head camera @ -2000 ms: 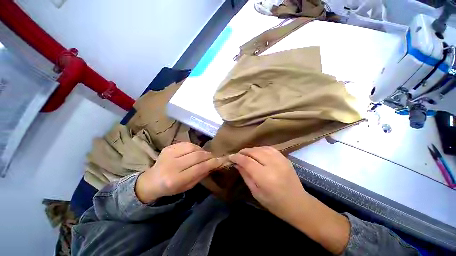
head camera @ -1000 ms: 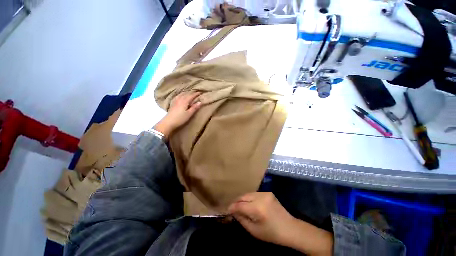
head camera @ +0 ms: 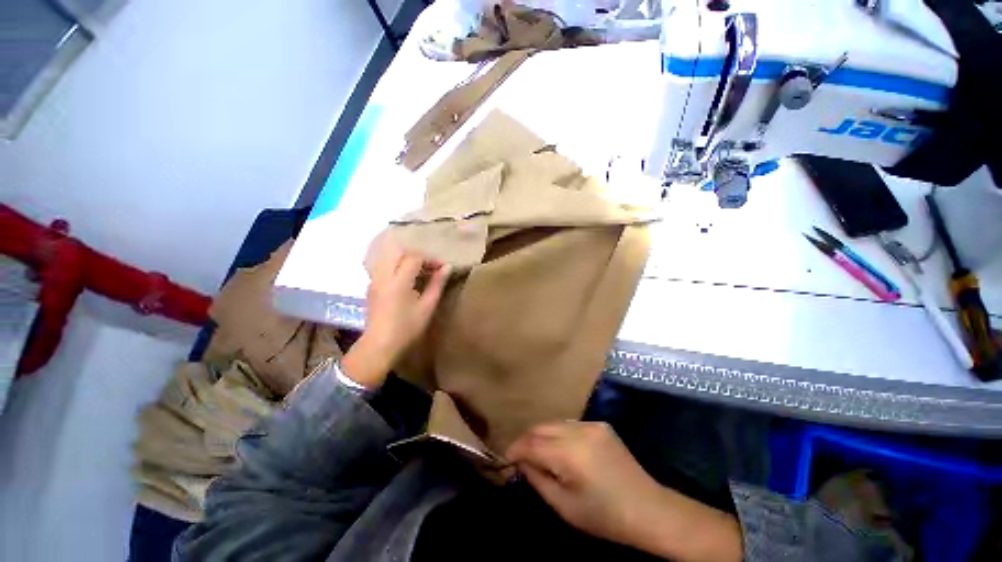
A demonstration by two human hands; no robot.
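A tan garment panel (head camera: 527,318) lies on the white machine table and hangs over its front edge towards my lap. Its upper part is folded and bunched, and its right end reaches the needle area of the sewing machine (head camera: 813,88). My left hand (head camera: 398,302) is on the panel's left side, with a flap of the cloth at its fingertips. My right hand (head camera: 577,472) pinches the panel's lower edge between thumb and fingers, below the table edge. The presser foot is small and too bright to make out clearly.
A brown strip with dots (head camera: 461,110) lies at the back left. Snips (head camera: 855,266), a black phone (head camera: 852,195) and a yellow-and-black screwdriver (head camera: 972,318) lie right. Cut pieces (head camera: 203,434) heap at the left. A blue bin (head camera: 808,450) is below the table; a red pipe (head camera: 110,283) runs along the wall.
My left hand has come from the seam at my lap up onto the panel, then slightly down, and the upper cloth is now folded over. My right hand still pinches cloth, lower than at first.
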